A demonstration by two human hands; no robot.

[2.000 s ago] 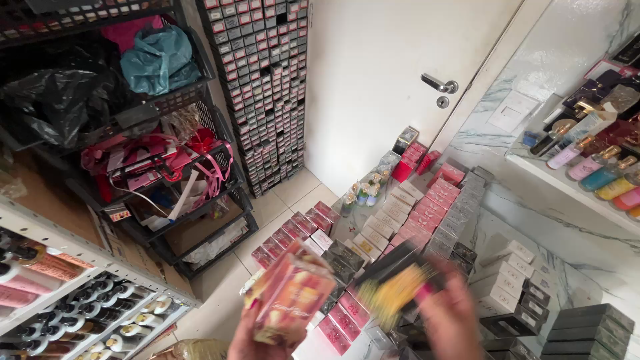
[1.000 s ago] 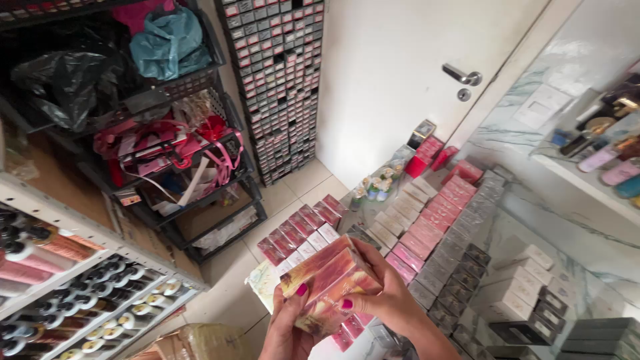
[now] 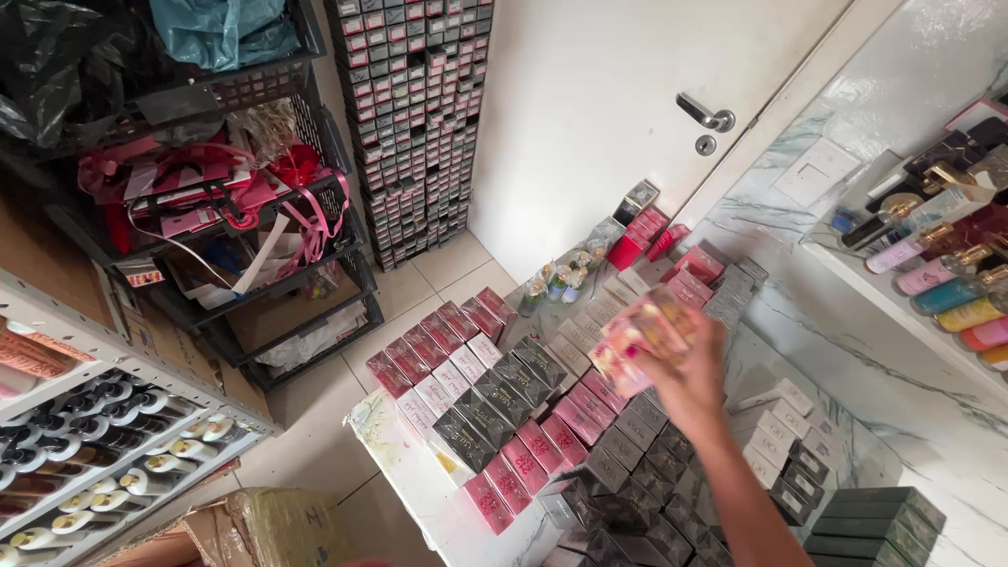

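Note:
My right hand [image 3: 689, 370] grips pink and yellow printed perfume boxes [image 3: 642, 339], slightly blurred, above the rows on the marble-patterned counter [image 3: 409, 472]. How many boxes it holds cannot be told. Below and left of it stand bright pink boxes [image 3: 583, 417], black boxes [image 3: 504, 390], white boxes [image 3: 449, 378] and dark red boxes [image 3: 425, 339]. Grey boxes [image 3: 630, 429] lie under the wrist side. Small glass bottles [image 3: 559, 282] are grouped beyond the hand. A blurred reddish sliver [image 3: 366, 562] at the bottom edge may be my left hand; its state is hidden.
A white door [image 3: 591, 118] is behind the counter. Black stacked crates [image 3: 346, 260] and a tall rack of small boxes [image 3: 409, 118] stand left. A bottle shelf [image 3: 890, 295] juts out at right. An opened cardboard box [image 3: 228, 528] is low left, near a shelving unit [image 3: 142, 421].
Both hands were on the pink and yellow boxes one second ago. Now only my right hand holds them, over the counter rows, and my left hand has left them. The view has shifted.

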